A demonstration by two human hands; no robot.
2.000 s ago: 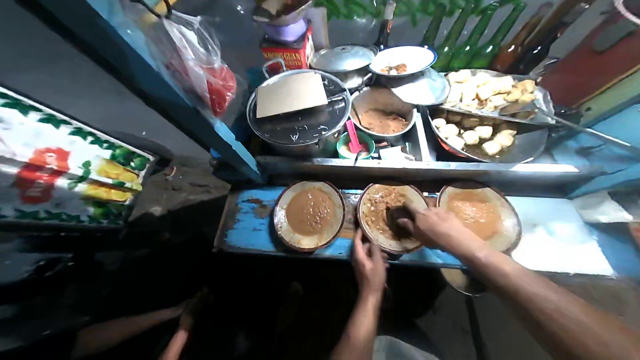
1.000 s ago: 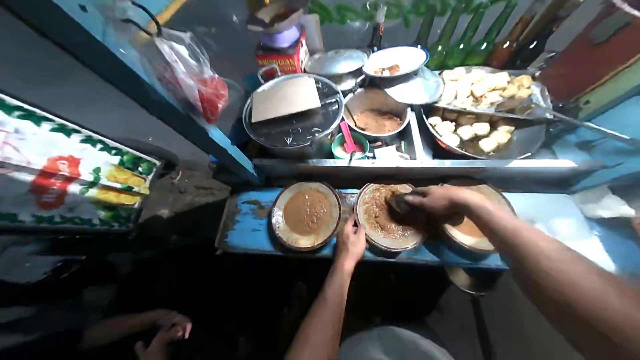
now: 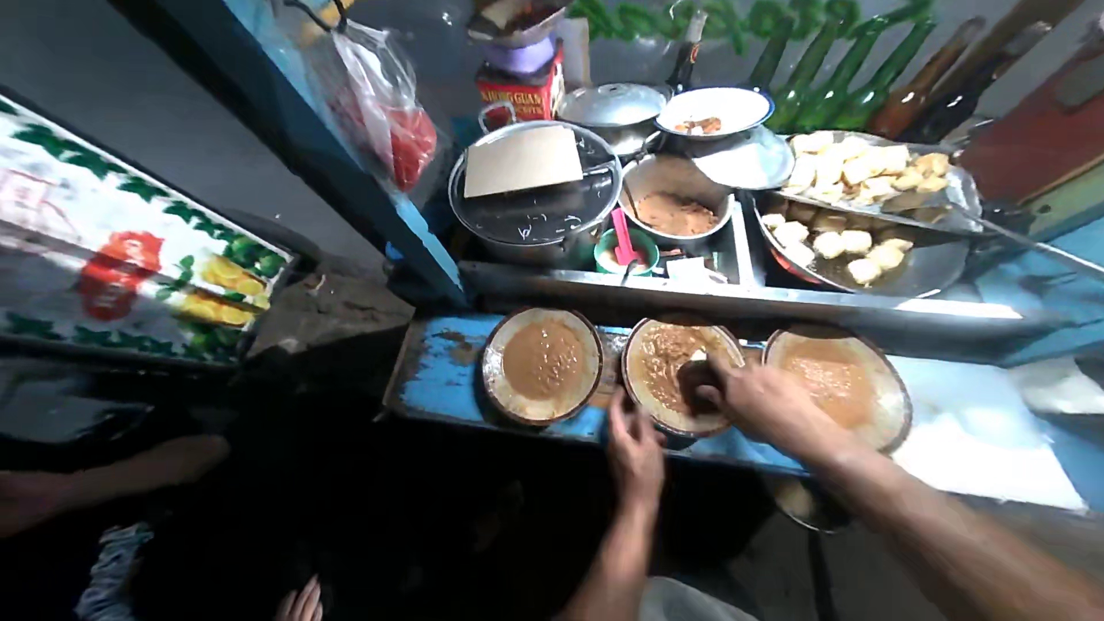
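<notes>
Three shallow stone mortars stand in a row on a blue wooden bench. My right hand (image 3: 742, 388) is closed around a pestle, mostly hidden, its head in the brown sauce of the middle mortar (image 3: 636, 379). My left hand (image 3: 634, 431) rests with its fingers against the near left rim of that mortar; whether it grips the rim is not plain. The left mortar (image 3: 493, 366) holds smooth brown sauce. The right mortar (image 3: 893, 405) also holds brown sauce and lies partly behind my right forearm.
Behind a metal ledge (image 3: 776, 302) stand a lidded pot (image 3: 517, 216), a pot of brown paste (image 3: 677, 211), a green cup (image 3: 642, 250), a wok (image 3: 931, 263) and a tray of fried pieces (image 3: 845, 168). White sheets (image 3: 975, 440) lie right. Another person's arm (image 3: 112, 474) is at lower left.
My right hand keeps to the middle mortar, with small shifts in place. The other person's hands, close together at lower left a second ago, are now apart.
</notes>
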